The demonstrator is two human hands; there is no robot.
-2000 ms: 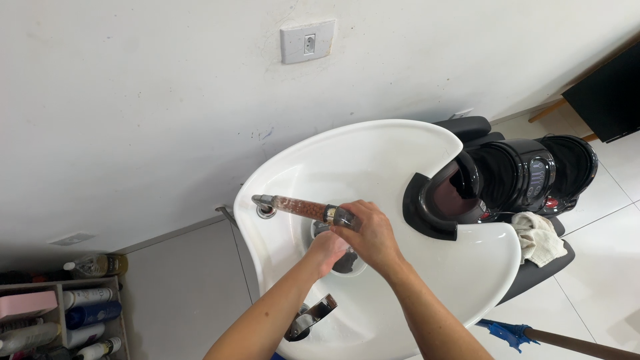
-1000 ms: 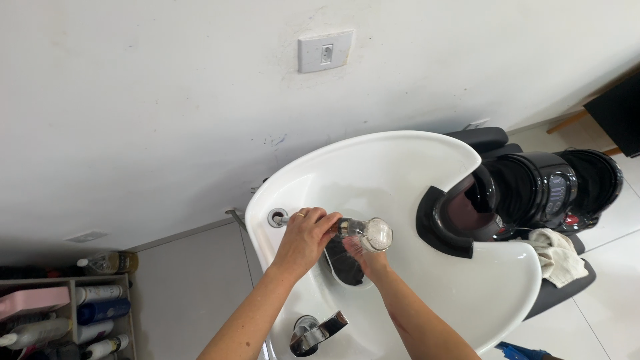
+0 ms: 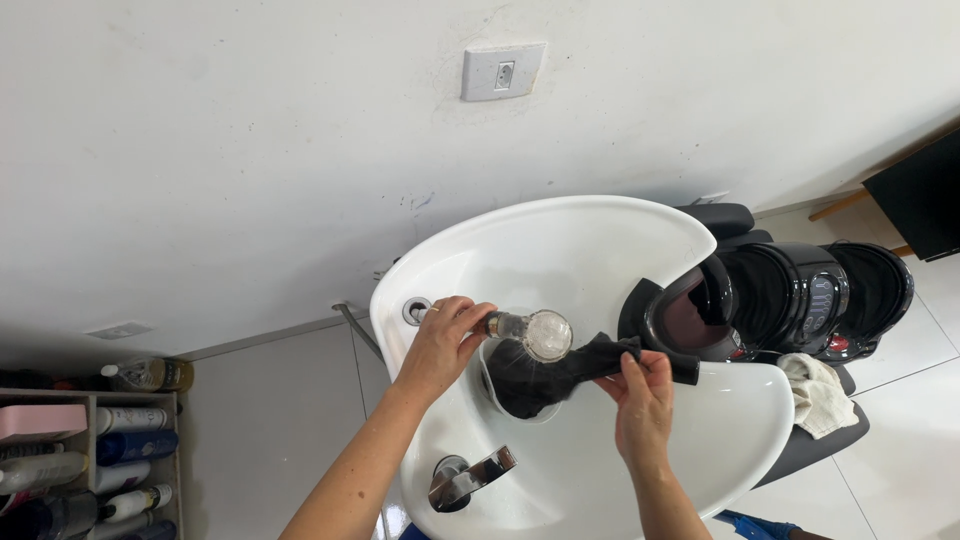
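Over the white shampoo basin (image 3: 570,465), my left hand (image 3: 446,341) grips the handle of a clear hand shower (image 3: 547,336), its head spraying water downward. A black wet cloth (image 3: 532,379) lies partly in a white round container (image 3: 551,414) inside the basin, under the spray. My right hand (image 3: 643,382) pinches the cloth's far end and holds it up toward the neck rest (image 3: 637,307). A chrome mixer tap (image 3: 472,480) stands on the basin's near left side, touched by neither hand.
Behind the basin is a wall with a socket (image 3: 504,73). A black shampoo chair (image 3: 787,300) adjoins the right side, with a white towel (image 3: 817,394) on it. A shelf of bottles (image 3: 135,446) stands at the lower left.
My left hand now has the hand shower, which my right hand held two seconds ago. My right hand has moved right and lifted an end of the black cloth.
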